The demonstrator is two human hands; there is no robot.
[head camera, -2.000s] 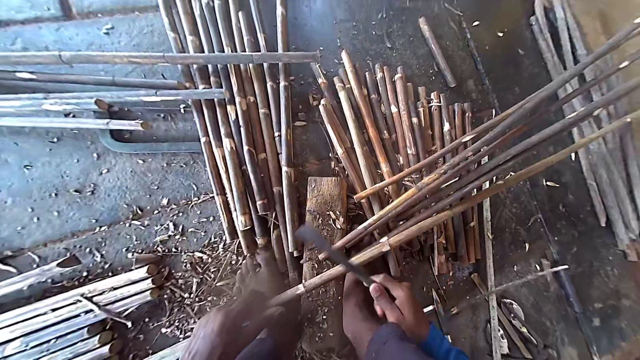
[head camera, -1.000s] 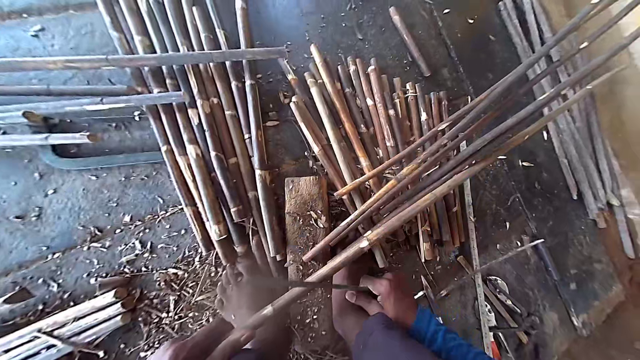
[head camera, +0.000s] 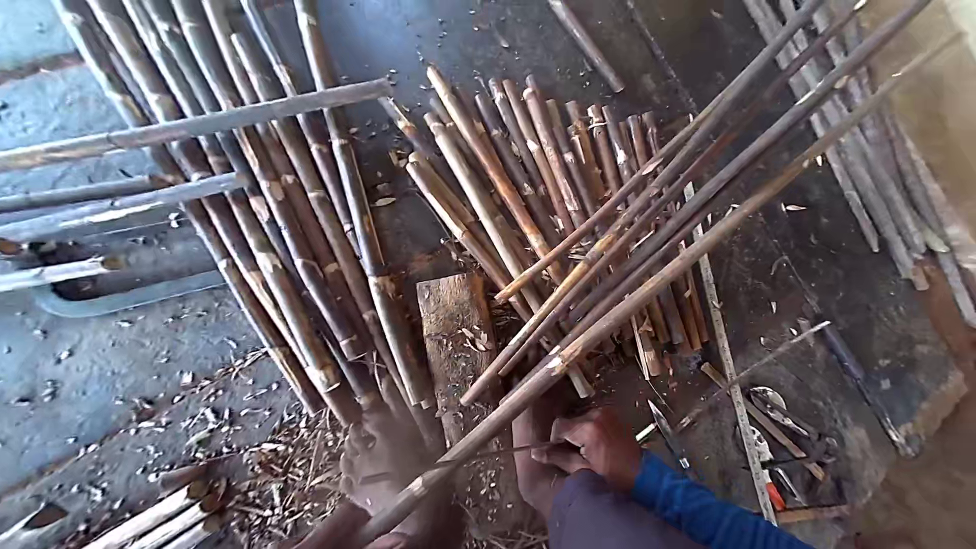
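Observation:
My right hand (head camera: 598,442), below a blue sleeve, grips a thin dark blade (head camera: 503,451) that lies across a long wooden pole (head camera: 640,293). At the bottom edge, my left hand (head camera: 335,530) is partly cut off and holds the pole's lower end. The pole slants up to the far right. Several other long poles (head camera: 679,221) lie beside it, over a row of short cut sticks (head camera: 526,168). Under the held pole is a worn wooden block (head camera: 455,320). My bare foot (head camera: 385,457) rests left of the block, and the other foot is beside my right hand.
A bundle of long sticks (head camera: 252,191) lies at the left, crossed by grey poles (head camera: 191,126). Shavings (head camera: 290,465) cover the floor near my foot. At the right are a long measuring strip (head camera: 720,320), small hand tools (head camera: 778,450) and more grey poles (head camera: 846,152). Cut sticks (head camera: 160,522) lie bottom left.
The curved blade, raised over the pole two seconds ago, now lies across it nearer the lower end. My left hand has moved down toward the bottom edge.

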